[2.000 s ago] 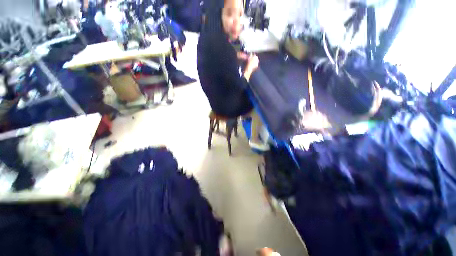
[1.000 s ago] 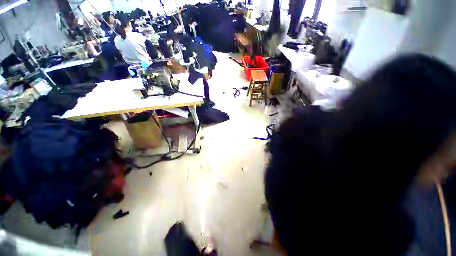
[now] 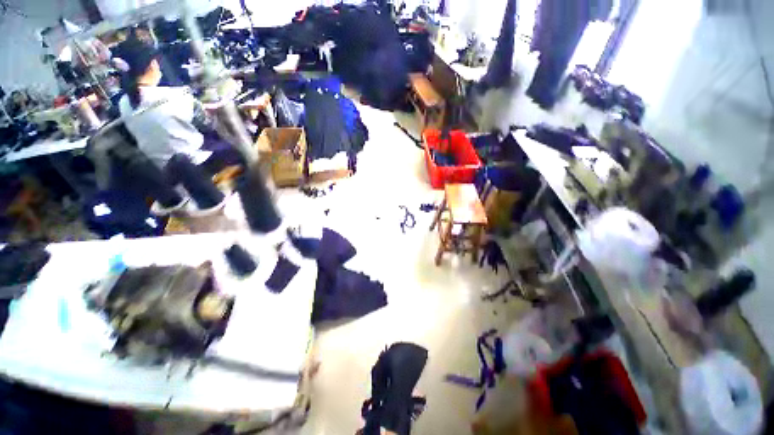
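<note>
A dark, elongated cloth-like thing [image 3: 397, 378], possibly a bundle of black pieces, shows at the bottom centre, blurred against the pale floor. A tiny skin-toned patch at the bottom edge just below it may be part of one of my hands. It is too small and cut off to tell which hand it is or whether it grips the dark thing. No other part of my hands shows clearly.
A white sewing table [image 3: 263, 340] with brown-grey cloth stands left. A person [image 3: 165, 123] sits behind it. A wooden stool [image 3: 465, 204] and red crate [image 3: 450, 157] stand ahead. Another red crate [image 3: 628, 386] is lower right, beside a long worktable. Dark strips [image 3: 485, 365] lie on the floor.
The view has moved forward along the aisle, past the person in black on the right. The white table, stool and red crate are nearer. The dark thing at the bottom has shifted right.
</note>
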